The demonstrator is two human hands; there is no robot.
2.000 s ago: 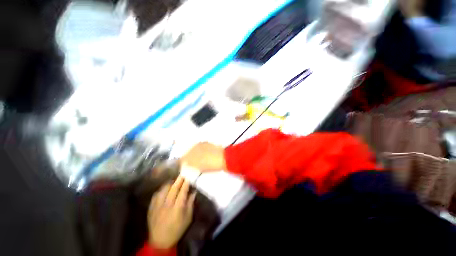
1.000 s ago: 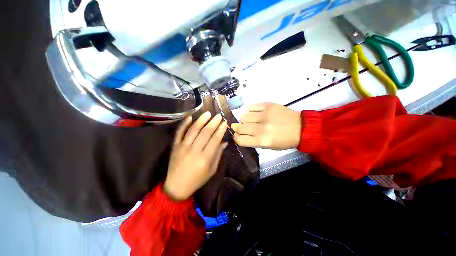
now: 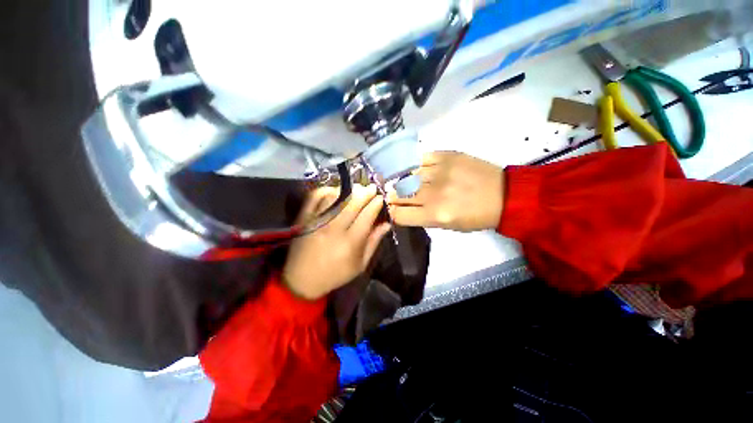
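Note:
Dark brown cloth (image 3: 235, 306) is spread on the machine bed, left of and below the needle area. My left hand (image 3: 330, 248) lies on the cloth, its fingertips beside the presser foot area (image 3: 351, 172), partly behind the curved chrome bar (image 3: 136, 186). My right hand (image 3: 450, 194) has its fingertips at the cloth's edge just right of the needle area, close to the left fingertips. A thin line of stitching or edge shows between the hands. The fingers cover the cloth edge, so I cannot tell if it is pinched. The sewing machine head (image 3: 272, 49) is white with a blue stripe.
Shears with yellow and green handles (image 3: 700, 132) lie at upper right beside a brown card (image 3: 572, 111). Black nippers (image 3: 731, 81) lie beyond. A measuring strip (image 3: 471, 288) runs along the table's front edge. Checked cloth (image 3: 656, 304) shows at lower right.
Since one second ago, both hands have come closer to the needle area, and the left fingertips are now partly behind the chrome bar. The view has shifted slightly. Two seconds ago the frame was blurred.

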